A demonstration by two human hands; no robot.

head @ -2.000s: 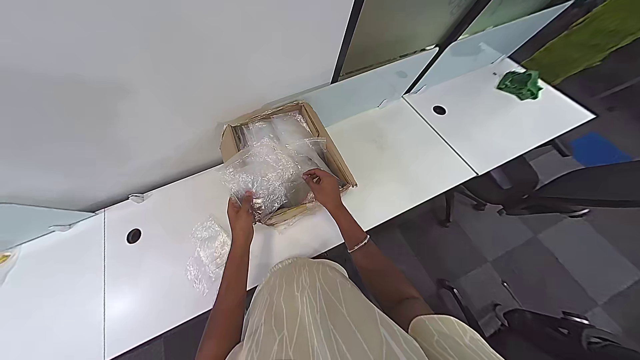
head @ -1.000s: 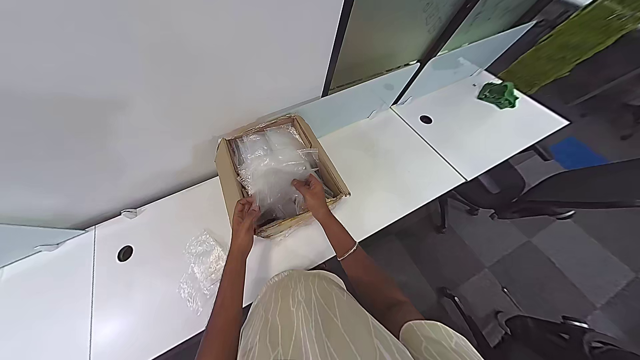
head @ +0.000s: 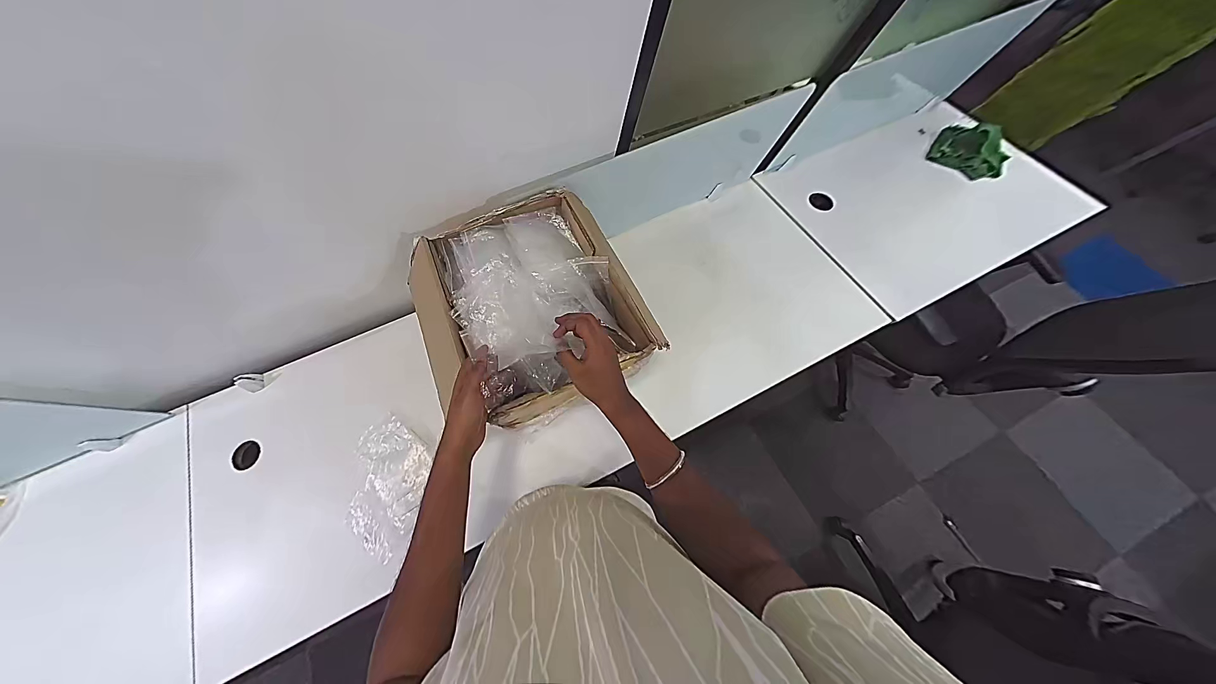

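An open cardboard box (head: 435,328) sits tilted against the wall side of the white desk. Clear plastic bags (head: 508,294) fill it, their contents hard to make out through the glare. My left hand (head: 469,399) is at the box's near left corner, its fingertips at the edge of the crinkled plastic; whether they grip it is unclear. My right hand (head: 591,359) is over the near right part of the box, thumb and forefinger bent at the edge of a bag. Left of the box, a crumpled clear plastic wrap (head: 389,484) lies on the desk.
The white desk (head: 750,275) runs along a wall and low glass dividers (head: 693,171). A green crumpled bag (head: 969,152) lies at the far right. Cable holes (head: 246,455) pierce the desktop. Black office chairs (head: 1121,328) stand on the carpet tiles to the right.
The clear plastic that was lifted between my hands two seconds ago now lies lower, inside the box. Both hands stay near the box's near side.
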